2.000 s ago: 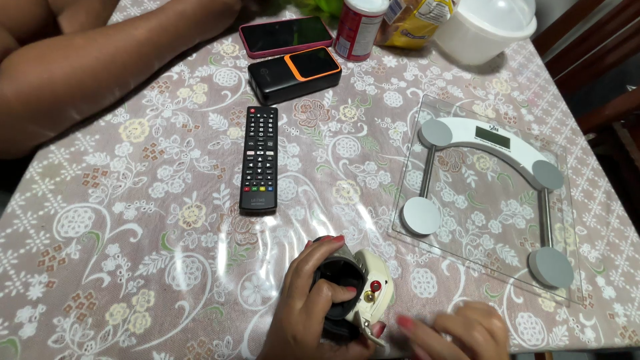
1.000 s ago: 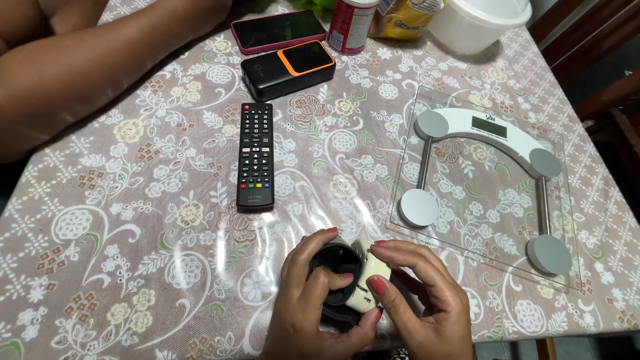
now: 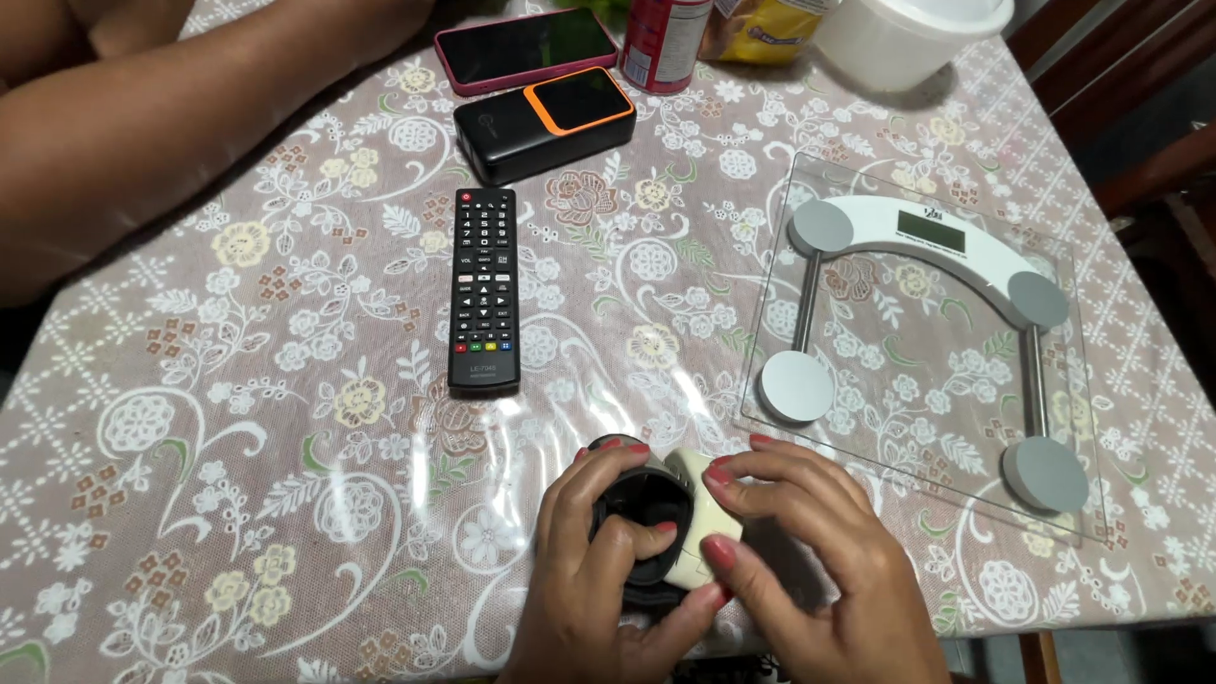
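Observation:
Near the table's front edge my left hand (image 3: 608, 560) grips a black and cream plastic device (image 3: 711, 518), its thumb or a finger inside the round black opening. My right hand (image 3: 817, 551) pinches the cream part from the right with thumb and fingertips. What kind of device it is, I cannot tell; the fingers hide much of it. Beyond my left hand lies a black remote control (image 3: 484, 290), buttons up. To the right of my hands rests a glass bathroom scale (image 3: 936, 228) with round grey pads and a small display.
A phone (image 3: 527, 49), a black device with an orange-framed screen (image 3: 541, 123), a red canister (image 3: 665, 43), a yellow packet (image 3: 760, 28) and a white plastic tub (image 3: 902, 43) stand along the back. Another person's forearm (image 3: 180, 152) rests at the upper left of the flowered tablecloth (image 3: 237, 380).
Two seconds ago my right hand was apart from the device, and red and yellow spots showed on its cream part. Now that hand holds the cream part, and the spots are out of sight.

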